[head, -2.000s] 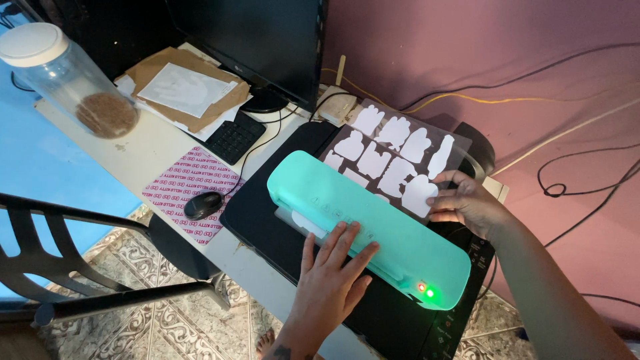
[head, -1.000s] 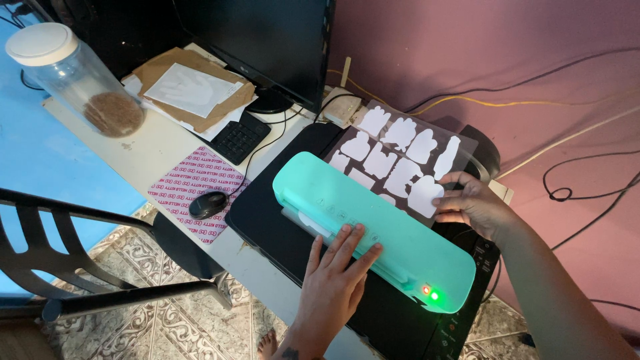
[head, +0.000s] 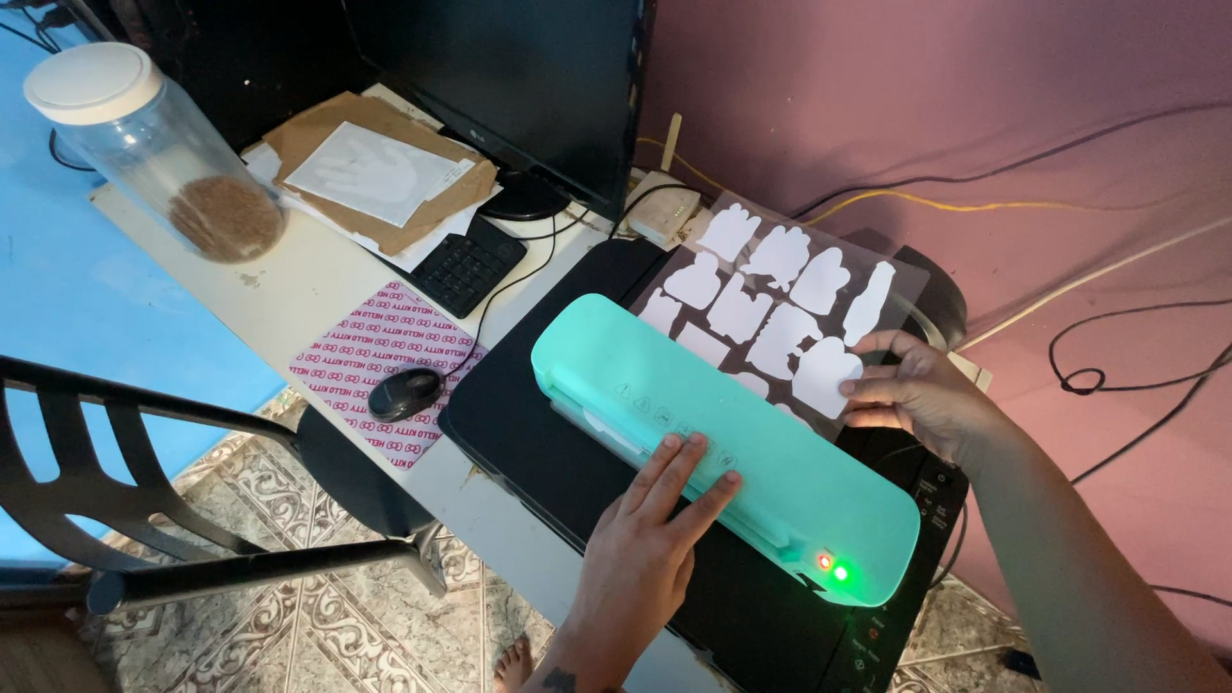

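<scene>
A turquoise laminator (head: 712, 443) with a red and a green light glowing at its near right end lies across a black printer (head: 510, 423). My left hand (head: 654, 539) rests with its fingers apart on the laminator's top, near its front edge. At the laminator's far side, my right hand (head: 905, 395) pinches the right edge of a clear laminating pouch (head: 857, 318) that holds several white paper cutouts (head: 741, 308). The pouch runs under the laminator's far edge, and a strip of it with white shapes shows at the front slot.
A black mouse (head: 406, 395) lies on a pink patterned mouse pad (head: 385, 337), near a keyboard (head: 462, 265) and monitor (head: 520, 87). Papers and cardboard (head: 385, 173) and a jar (head: 173, 164) stand farther left. A black chair (head: 192, 510) is at left; cables (head: 962, 202) run along the wall.
More of the pouch's strip seems to show at the laminator's front slot than two seconds ago. Both hands keep nearly the same places on the laminator and the pouch.
</scene>
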